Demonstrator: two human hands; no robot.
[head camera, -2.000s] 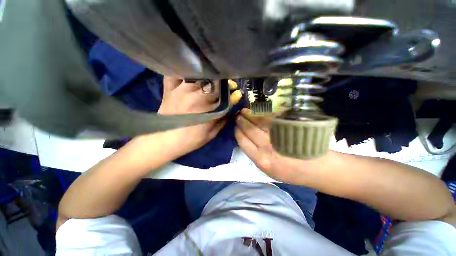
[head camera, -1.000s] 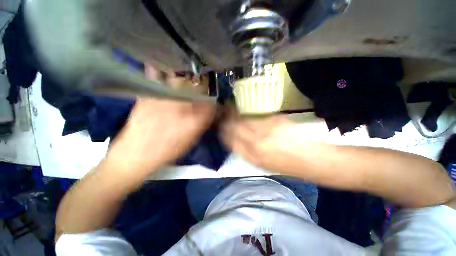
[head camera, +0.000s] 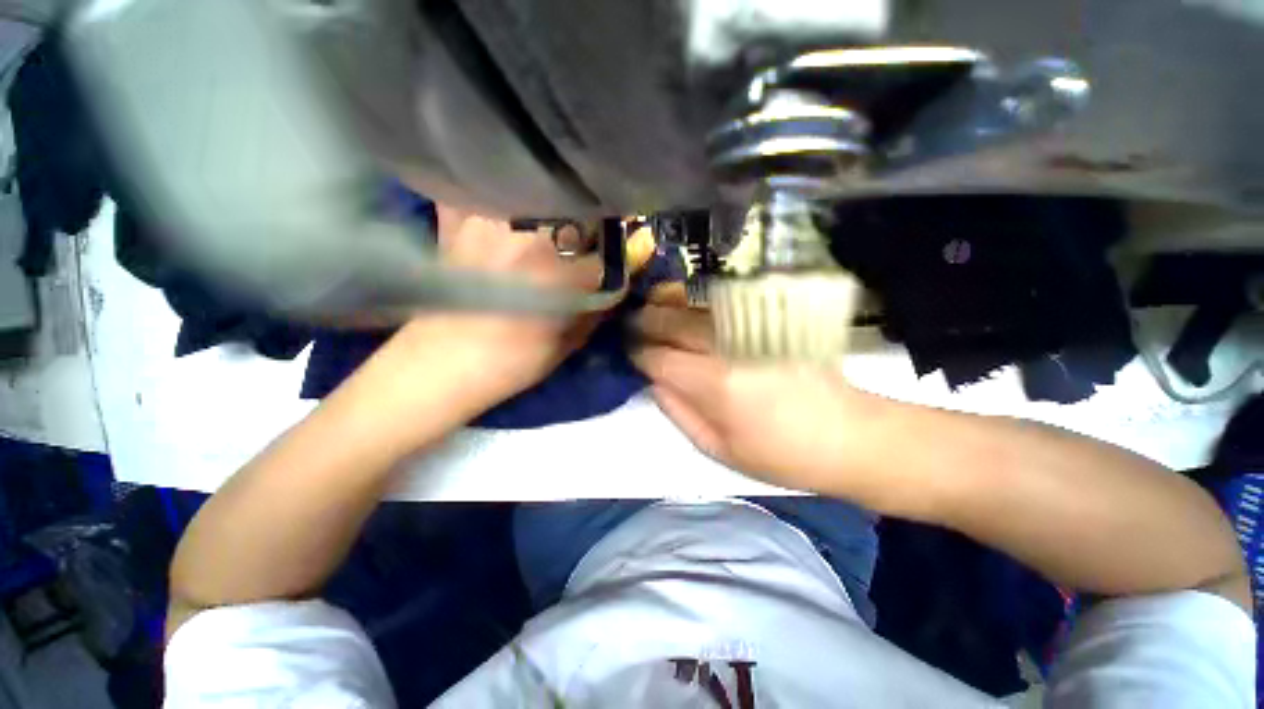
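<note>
A navy garment piece (head camera: 562, 392) lies on the white table at the front of the sewing machine, its curved edge near the table's front edge. My left hand (head camera: 506, 298) is on the cloth, partly hidden by the grey curved guard (head camera: 458, 294); its fingertips are near the presser foot area (head camera: 679, 238). My right hand (head camera: 707, 374) is at the cloth's right side, its fingertips close to the left ones, partly behind the ribbed cream tension knob (head camera: 786, 316). The exact finger hold is hidden or blurred.
The off-white machine head (head camera: 582, 97) fills the top. Navy-black cut pieces (head camera: 991, 298) with jagged edges and a small round pale mark lie under the machine arm at right. More navy cloth (head camera: 208, 298) lies at left on the white table (head camera: 153, 416). A blue slatted crate (head camera: 1238, 533) shows at far right.
Since one second ago, my hands have moved slightly away from my body towards the needle area. The cloth now spreads in a curve below them. The camera view has shifted, moving the knob right and down.
</note>
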